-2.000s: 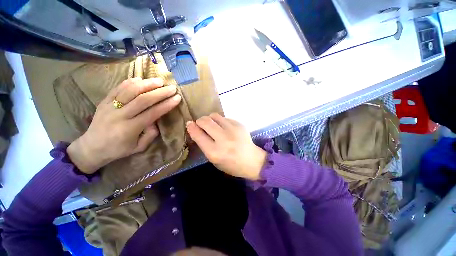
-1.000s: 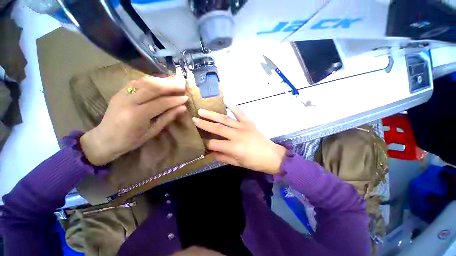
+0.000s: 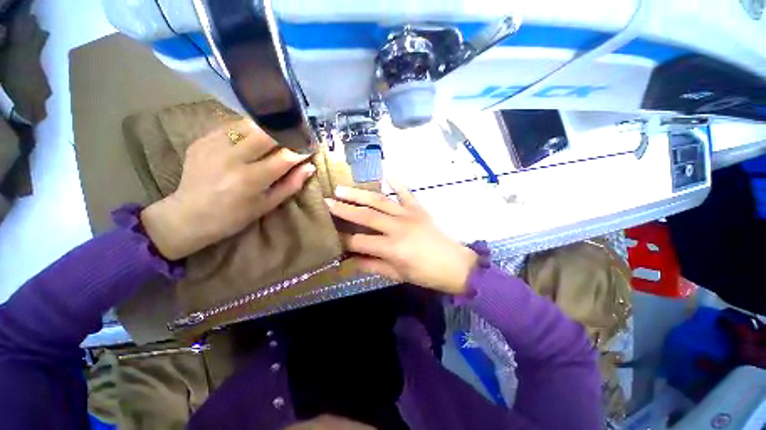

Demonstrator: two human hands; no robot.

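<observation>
The khaki-brown garment panel (image 3: pixel 101 92) lies on the machine table, with the raised pocket piece (image 3: pixel 277 248) on it. A zipper (image 3: pixel 260 296) runs along its near edge. My left hand (image 3: pixel 222 189) lies on the pocket piece, its fingertips pinching the folded edge (image 3: pixel 319 180) just before the needle area. My right hand (image 3: pixel 403 235) lies flat with fingers spread on the cloth right of that edge. The grey-blue block (image 3: pixel 367 163) sits beside the presser foot (image 3: pixel 329 134). The needle tip is too small to make out.
The white machine head (image 3: pixel 537 63) spans the top. Blue-handled snips (image 3: pixel 480 162) and a black phone (image 3: pixel 534 137) lie right of the needle. A control panel (image 3: pixel 689 159) is at the right end. Khaki bundles (image 3: pixel 579 285) hang below the table edge, near a red crate (image 3: pixel 655 260).
The view has shifted, showing more of the machine head. My right hand has gone from curled fingers to spread flat on the cloth. My left hand stays at the folded edge.
</observation>
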